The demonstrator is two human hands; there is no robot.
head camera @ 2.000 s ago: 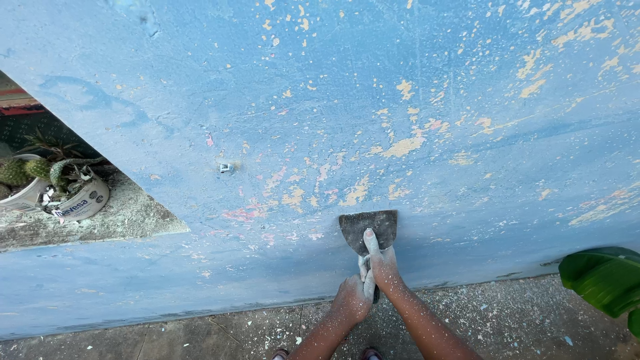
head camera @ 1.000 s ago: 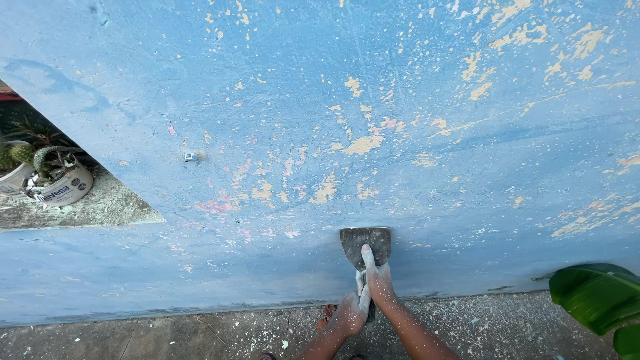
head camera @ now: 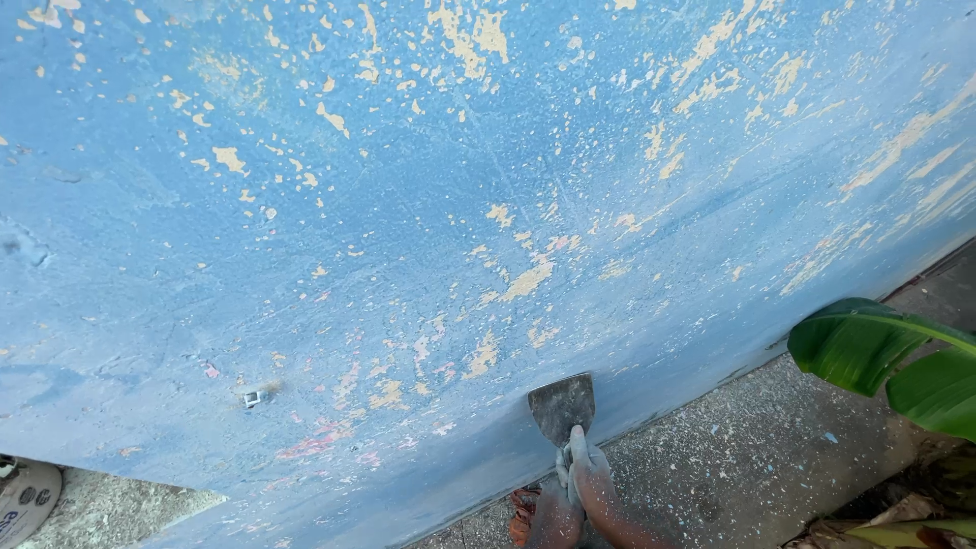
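Note:
A wide metal putty knife (head camera: 563, 408) has its straight blade edge at the lower part of a blue painted wall (head camera: 427, 191). My right hand (head camera: 585, 461) is closed around its handle, the thumb laid along the base of the blade. Tucked against it on the left, my left hand (head camera: 563, 469) also grips the handle, which both hands mostly hide. White dust covers the fingers, and pale specks dot the forearms. Cream and pink patches show through the chipped blue paint above and left of the blade.
A small metal fitting (head camera: 252, 399) juts from the wall. At the lower left, a round pot (head camera: 30, 499) stands on a rough ledge (head camera: 114, 507). Green broad leaves (head camera: 858, 347) reach in at the right over a concrete floor (head camera: 709, 457) strewn with paint chips.
The view has turned and shifted, showing more wall above and more floor at right. Both hands stay on the putty knife at the lower wall; the cacti seen before have left the view.

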